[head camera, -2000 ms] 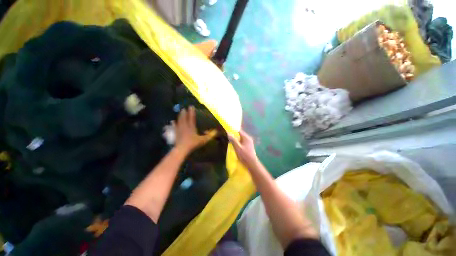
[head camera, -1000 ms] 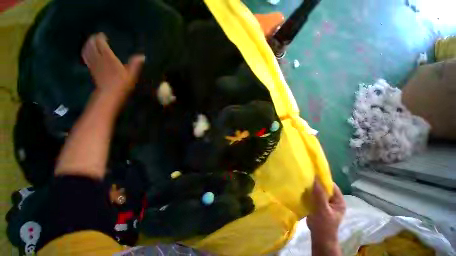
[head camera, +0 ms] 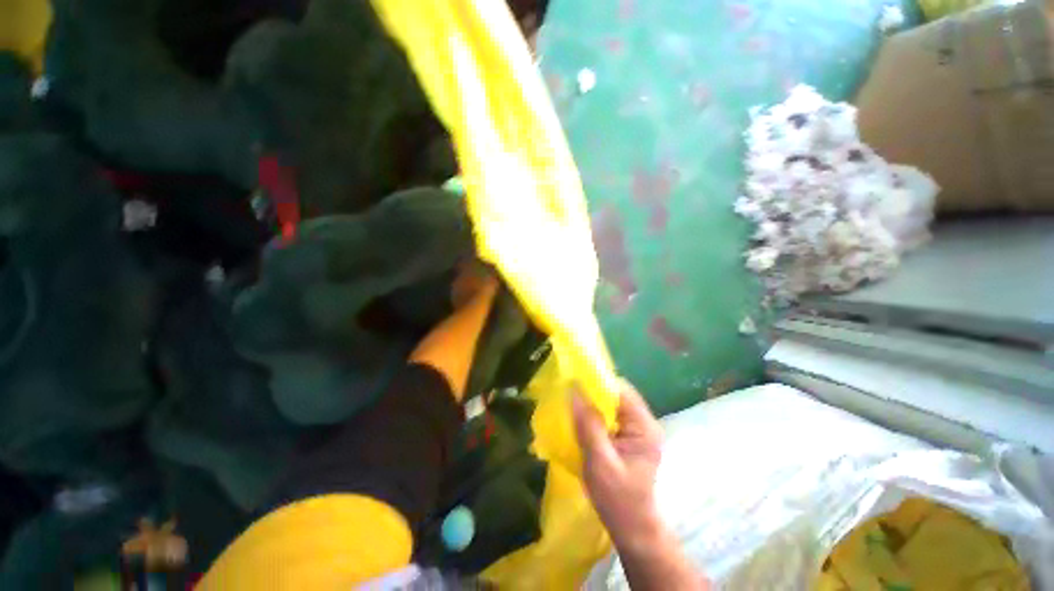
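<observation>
Dark green plush wreaths point(head camera: 335, 312) fill the open yellow sack point(head camera: 520, 196) on the left and centre. Red bits and a light-blue ball show among them. My right hand point(head camera: 622, 450) grips the sack's rim at the lower centre, thumb and fingers closed on the yellow material. My left arm reaches into the sack in a black sleeve with a yellow part. Only a blurred bit of my left hand point(head camera: 470, 283) shows beside the rim; the rest is hidden among the wreaths and sack, so its grip cannot be told.
A white sack point(head camera: 740, 473) with yellow material inside stands at the lower right. White fluffy scraps point(head camera: 826, 202) lie on the green floor point(head camera: 647, 139). A cardboard box point(head camera: 959, 116) is at the upper right, above grey ledges or panels point(head camera: 925, 358).
My left hand has moved from the upper-left wreath down and right, in beside the rim. My right hand still holds the rim. The view has shifted, with wreaths appearing larger.
</observation>
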